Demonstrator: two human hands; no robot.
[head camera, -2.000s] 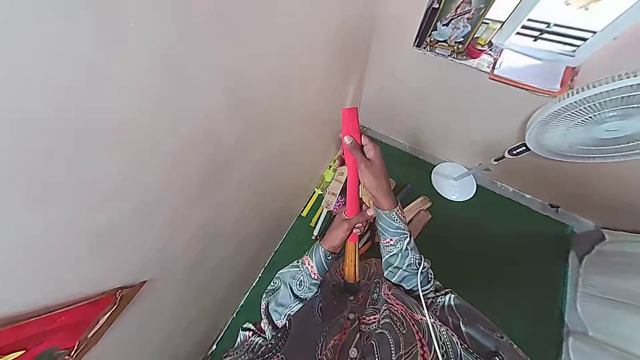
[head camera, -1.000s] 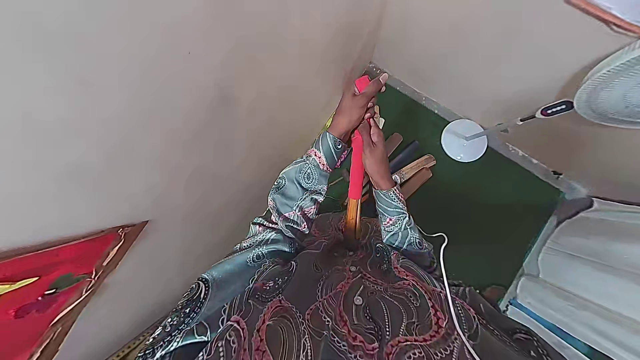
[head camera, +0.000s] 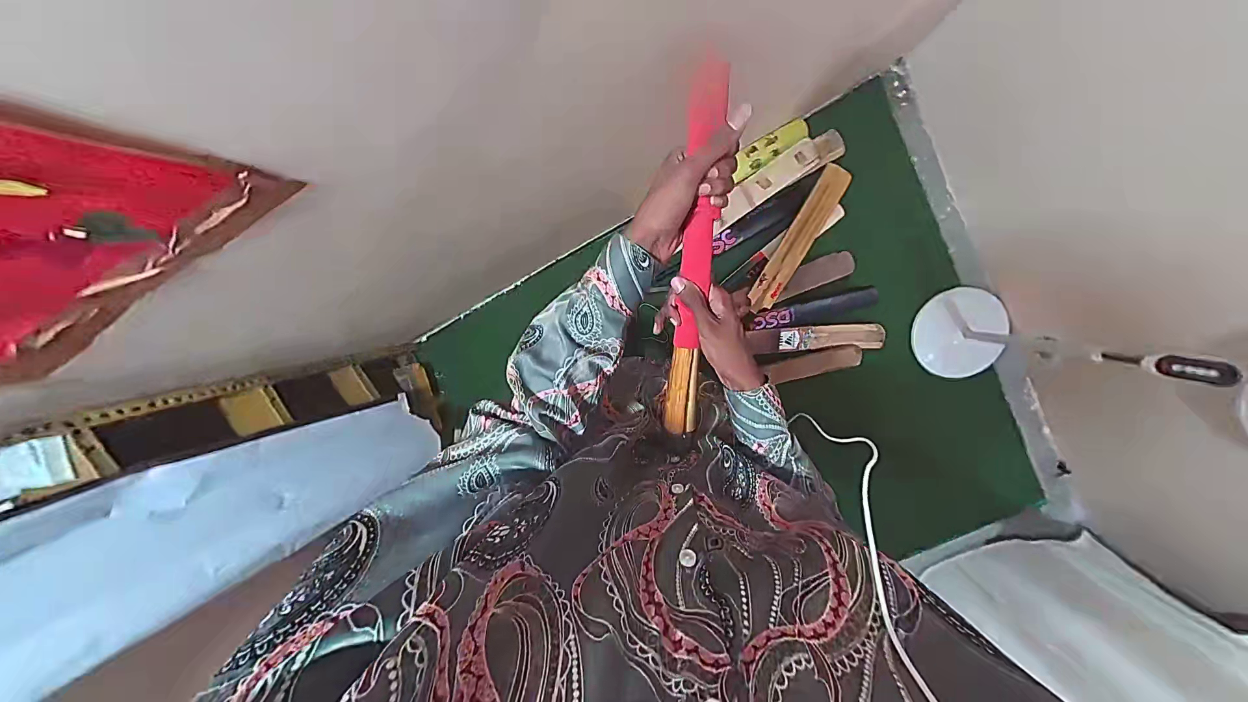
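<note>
A red rubber grip sleeve (head camera: 698, 249) covers most of a long wooden handle (head camera: 681, 390), which looks like a cricket bat's. Its bare wood end points toward my patterned shirt. My left hand (head camera: 690, 185) is wrapped around the upper part of the sleeve, thumb raised along it. Lower down, my right hand (head camera: 717, 327) grips the sleeve just above the exposed wood. The sleeve's far tip is blurred against the wall. Whatever lies below the bare wood is hidden by my body and shirt.
Several cricket bats (head camera: 804, 234) lie fanned out on the green floor (head camera: 897, 439) beyond my hands. A white fan base (head camera: 960, 331) stands at right, and a white cable (head camera: 868, 487) hangs over my shirt. A shelf frame (head camera: 253, 414) and red wall picture (head camera: 88, 224) are at left.
Two seconds ago my right hand was the upper one; now my left hand is above it. Since one second ago, my right hand has moved down the sleeve. The view has shifted.
</note>
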